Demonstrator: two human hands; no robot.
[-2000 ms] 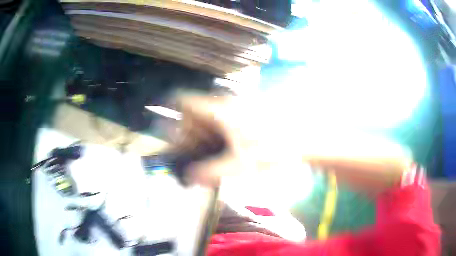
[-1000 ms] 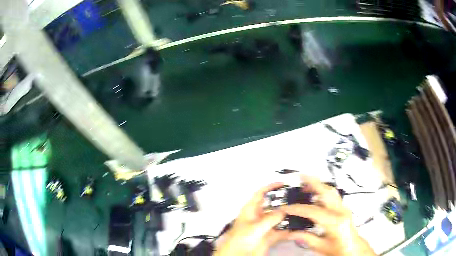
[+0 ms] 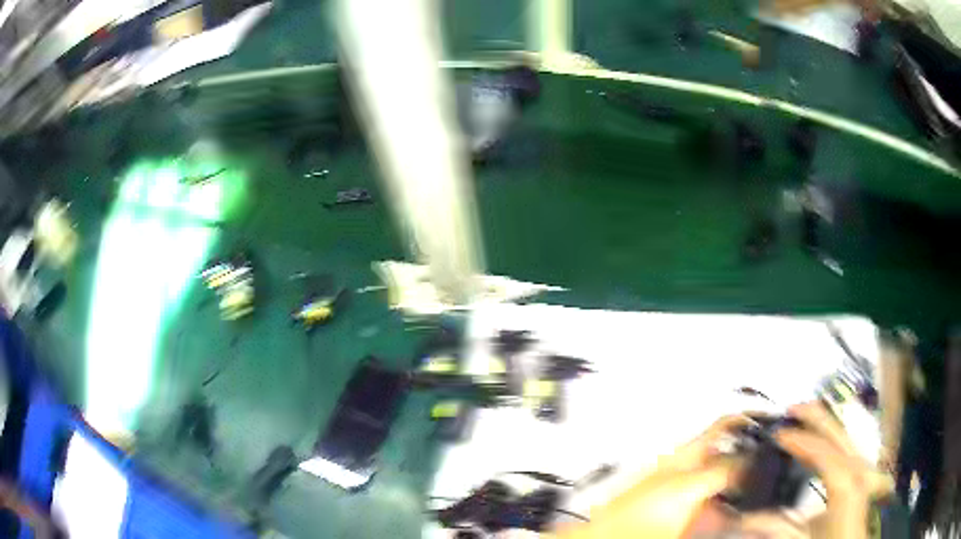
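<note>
My left hand (image 3: 674, 479) and my right hand (image 3: 840, 463) are at the lower right, over the white work board (image 3: 653, 368). Both hold a small black adapter housing (image 3: 767, 468) between them. The fingers wrap its sides and blur hides its inside. Black cords and parts (image 3: 504, 505) lie on the board's lower left. Several black adapter pieces with yellow parts (image 3: 540, 387) sit at the board's left edge. A circuit board with a cord (image 3: 846, 384) lies at its right edge.
A pale metal post (image 3: 416, 147) rises beyond the board's left corner. A flat black rectangle (image 3: 364, 413) and small yellow-and-black parts (image 3: 316, 310) lie on the green bench (image 3: 274, 368). Blue material (image 3: 174, 503) is at lower left. A cardboard strip (image 3: 891, 390) edges the right.
The view has swung left, so the board and hands now appear farther right. Both hands stay on the housing, which now shows mostly dark.
</note>
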